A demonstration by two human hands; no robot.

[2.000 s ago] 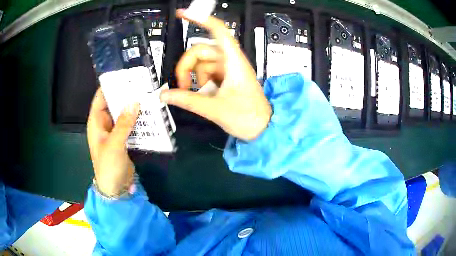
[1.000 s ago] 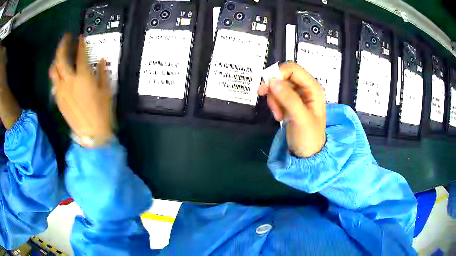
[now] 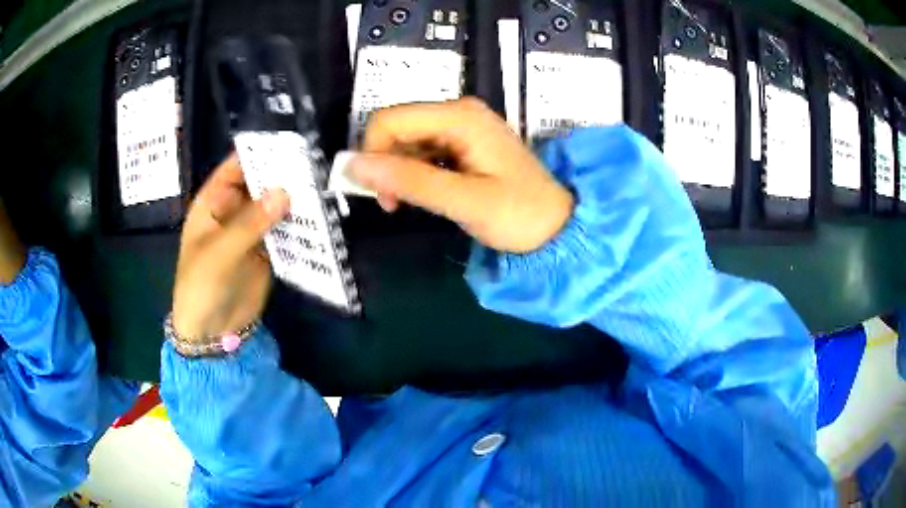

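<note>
A smartphone (image 3: 283, 184) with dark top and white printed label is tilted in my left hand (image 3: 221, 260), thumb on its label. The phone is slightly blurred. My right hand (image 3: 462, 174) pinches a small white piece (image 3: 350, 177) at the phone's right edge; whether it is stuck to the phone is unclear. Behind, a black phone tray (image 3: 214, 213) holds more phones, such as one at the left (image 3: 149, 129) and one partly behind my right hand (image 3: 409, 74). The slot behind the held phone looks plain black.
More phones stand in slots to the right (image 3: 698, 109). A pale rail (image 3: 830, 15) runs along the back. Another person's blue sleeve (image 3: 60, 367) is at the left. A blue bin (image 3: 839, 372) is low right, and a red shape (image 3: 137, 407) low left.
My left hand has taken hold of a phone and lifted it from the tray. My right hand has moved left to the phone's edge with the white piece. The tray row has shifted left.
</note>
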